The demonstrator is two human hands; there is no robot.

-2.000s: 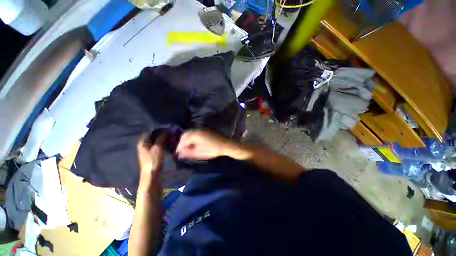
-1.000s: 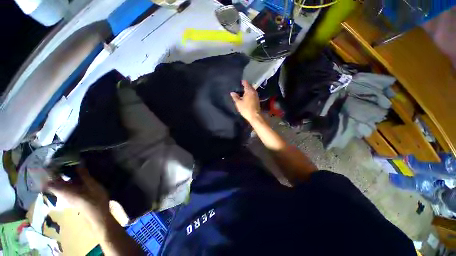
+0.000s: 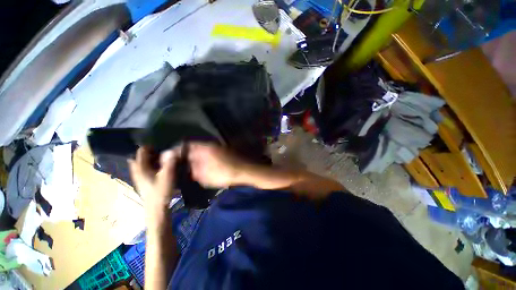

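Observation:
A black garment (image 3: 226,90) with a grey panel at its upper left lies bunched on the white worktable (image 3: 113,85), its near part lifted over the front edge. My left hand (image 3: 154,173) grips its near edge on the left side, fingers pinched on the cloth. My right hand (image 3: 209,164) is close beside it on the right, blurred, closed on the same garment near my chest. The fingertips and the exact hold of both hands are partly hidden by cloth and blur.
A grey-black bundle with a white tie (image 3: 387,102) is at the right by wooden shelving (image 3: 469,96). Grey and white cloth pieces (image 3: 56,175) lie at the left. A green crate (image 3: 104,271) and a blue crate (image 3: 136,261) are below. The floor (image 3: 396,187) is speckled.
My left hand has come in from the far left and my right hand from the garment's right side, so both meet near my chest. The garment is gathered and folded differently, with less grey lining showing.

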